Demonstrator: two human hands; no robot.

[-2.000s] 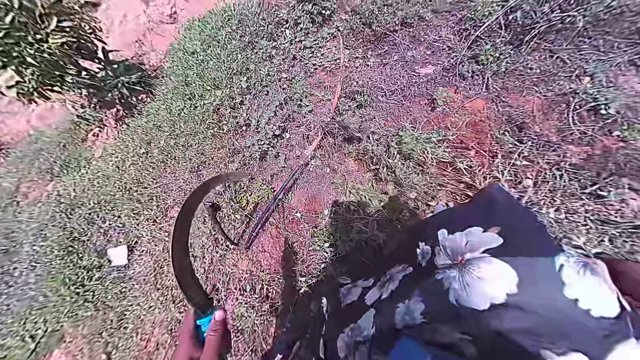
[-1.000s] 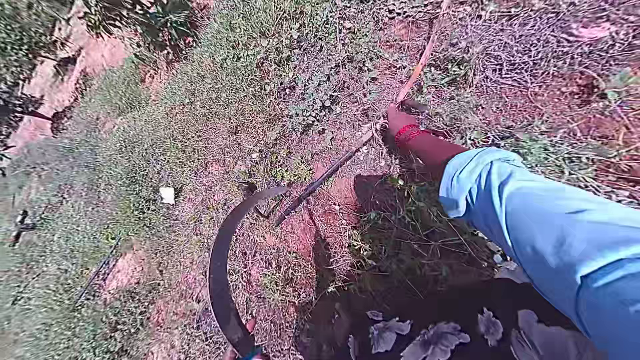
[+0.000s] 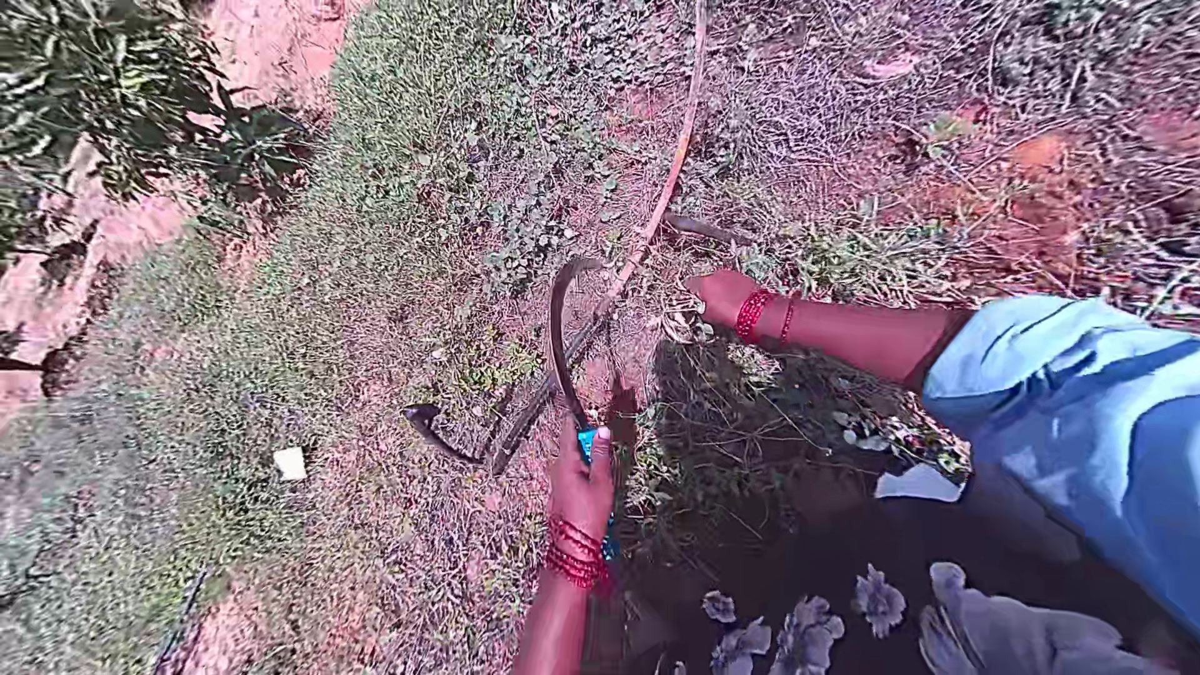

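Observation:
My left hand (image 3: 581, 483), with red bangles at the wrist, is closed round the blue handle of a sickle (image 3: 560, 347). Its dark curved blade points up and hooks right, over a long thin branch (image 3: 677, 169) on the ground. My right hand (image 3: 724, 295), also in red bangles, reaches in from the right with curled fingers, low beside dry weeds (image 3: 689, 323) and just right of the branch. Whether it grips any stems cannot be made out. A dark hooked piece (image 3: 436, 431) lies at the lower end of the branch, left of the sickle.
Low green weeds (image 3: 375, 281) and dry grass (image 3: 787, 103) cover the ground. A leafy bush (image 3: 103, 84) stands by bare reddish earth (image 3: 141, 225) at upper left. A small white scrap (image 3: 290, 463) lies at left. Dark flowered cloth (image 3: 881, 600) fills the lower right.
My right hand was at the branch one second ago and is now beside it, by the weeds. My left hand has brought the sickle farther right, and its blade now overlaps the branch.

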